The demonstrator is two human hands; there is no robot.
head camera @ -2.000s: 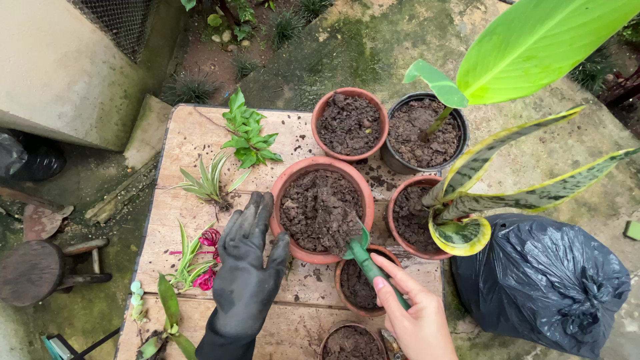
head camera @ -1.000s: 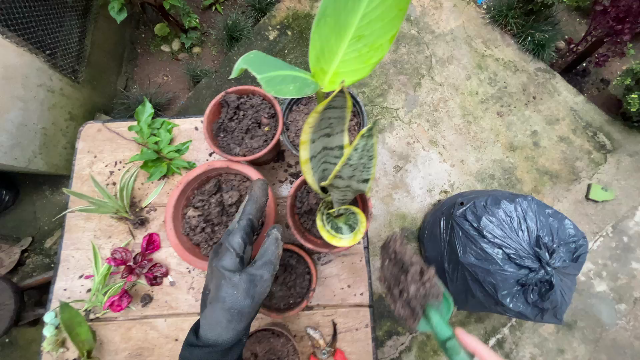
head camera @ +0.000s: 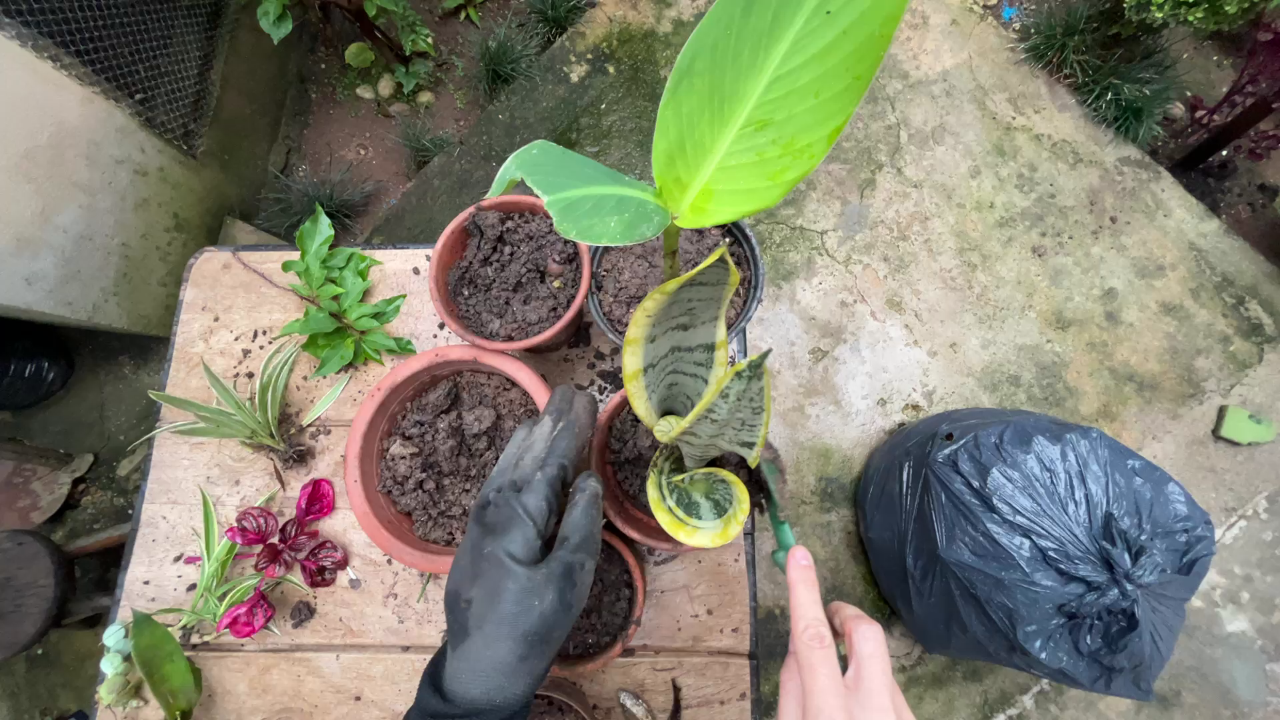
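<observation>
My left hand [head camera: 530,560], in a black glove, holds no tool; its fingertips lie at the right rim of the large terracotta-coloured pot [head camera: 368,480], filled with dark soil [head camera: 450,440]. My bare right hand [head camera: 840,650] grips a green hand trowel [head camera: 780,520] at the table's right edge. The trowel's blade is partly hidden behind the snake plant [head camera: 700,400], which stands in a soil-filled pot [head camera: 625,500]. Partly behind my left hand is a smaller pot of soil [head camera: 605,605]. Another pot [head camera: 510,270] and a black pot with a broad-leaved plant [head camera: 755,95] stand at the back.
On the wooden table [head camera: 400,650] lie a leafy green cutting [head camera: 340,300], a spider plant [head camera: 255,400], a magenta-leaved cutting [head camera: 290,540] and a succulent [head camera: 118,660]. A knotted black plastic bag [head camera: 1030,550] rests on the concrete at right. Part of a tool shows at the bottom edge [head camera: 635,705].
The trowel, heaped with soil beside the bag a second ago, has moved left to the snake plant's pot. My left hand stays near the large pot's right rim. The view has shifted.
</observation>
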